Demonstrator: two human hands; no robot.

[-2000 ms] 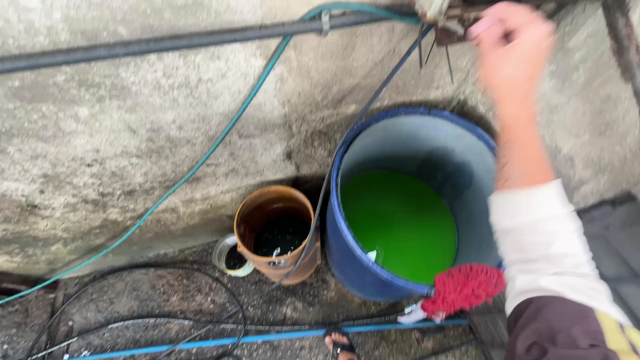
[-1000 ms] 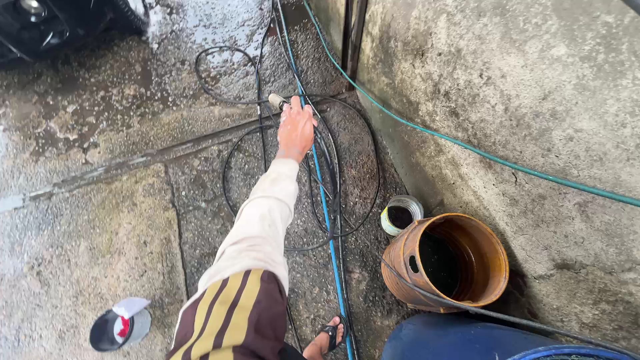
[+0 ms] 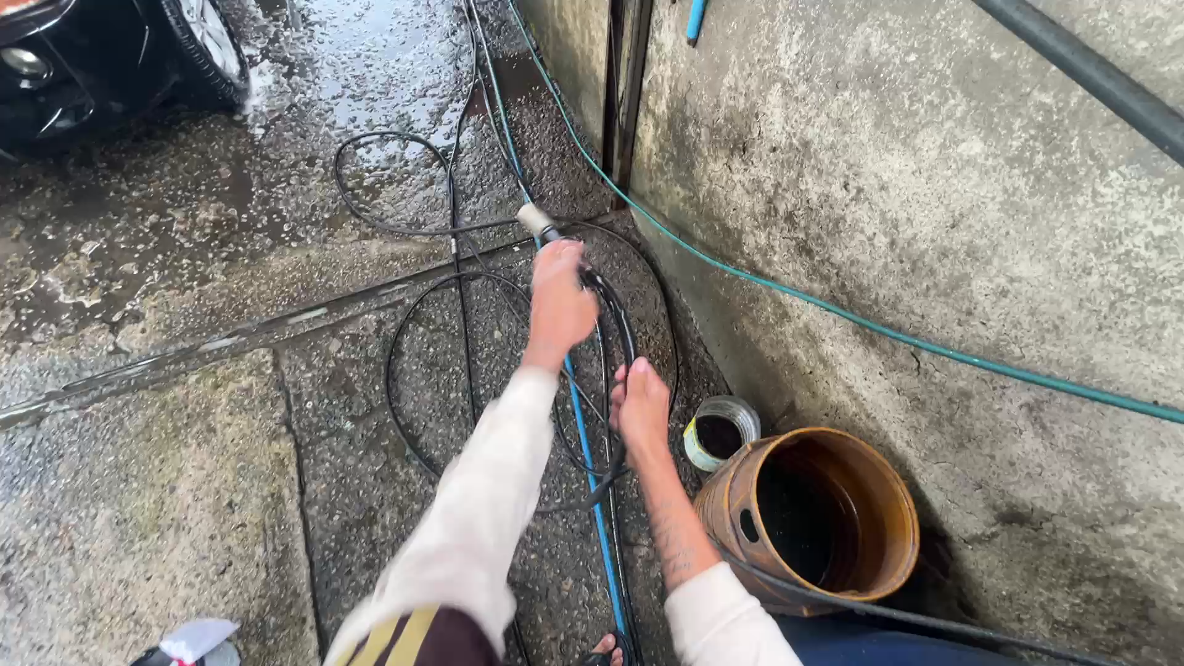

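Note:
My left hand (image 3: 562, 301) is closed around a thick black hose (image 3: 615, 310), just behind its pale end fitting (image 3: 534, 219). The fitting points up and away from me. Lower and to the right, my right hand (image 3: 640, 407) grips the same hose, which arcs between the two hands. Its fingers are partly hidden. Beneath both hands, loops of thin black hose (image 3: 393, 370) lie on the wet concrete, and a blue pipe or hose (image 3: 592, 462) runs under them.
Right of my right hand stand a clear jar (image 3: 746, 416) with dark contents and a rusty brown drum (image 3: 883, 472) holding dark liquid. A teal hose (image 3: 832, 319) crosses the concrete wall (image 3: 888, 185). A dark car (image 3: 92, 69) is at upper left. A drain channel (image 3: 222, 342) crosses the floor.
My right hand has come into view and now grips the black hose below my left hand. The view has swung a lot since the first frame, where the blue barrel with green liquid showed.

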